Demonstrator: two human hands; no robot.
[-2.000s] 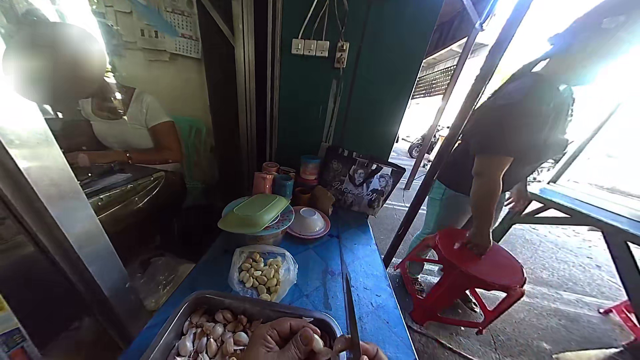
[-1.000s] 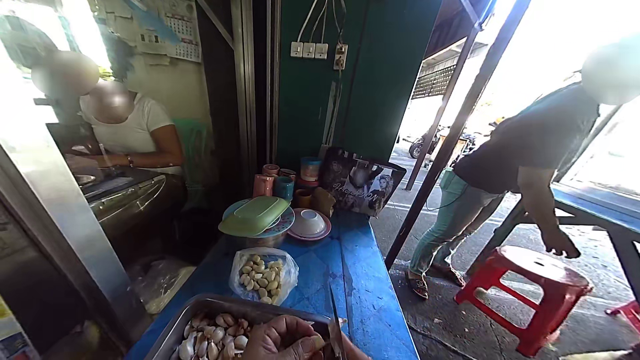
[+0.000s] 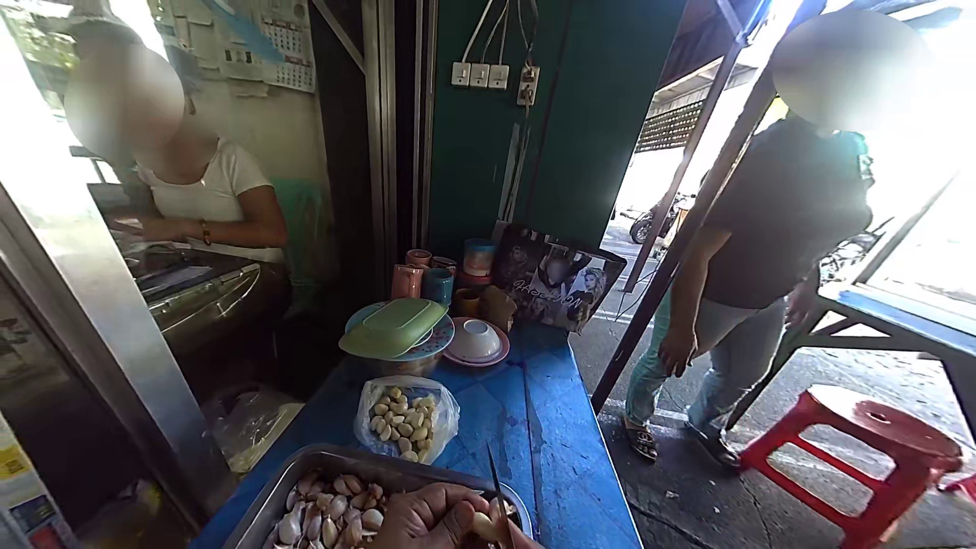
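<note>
My left hand (image 3: 431, 518) pinches a garlic clove (image 3: 483, 526) over a metal tray (image 3: 263, 499). Beside it, a knife (image 3: 496, 476) with a narrow blade pointing up touches or nearly touches the clove; my right hand (image 3: 522, 540), mostly cut off by the bottom edge, holds it. Unpeeled garlic cloves (image 3: 332, 515) fill the left part of the tray. Just behind the tray, a clear plastic bag (image 3: 446, 415) lies open with peeled garlic cloves (image 3: 404, 419) in it.
The blue table (image 3: 564, 457) also bears a green plastic lid (image 3: 400, 328) on a plate, an upturned white bowl (image 3: 476, 341), mugs (image 3: 406, 282) and a printed bag (image 3: 560, 278). A person (image 3: 778, 221) stands right near a red stool (image 3: 877, 427); another person (image 3: 213, 191) sits left.
The person on the right has let go of the red stool, which now stands farther right, and has straightened up. My hands remain over the tray.
</note>
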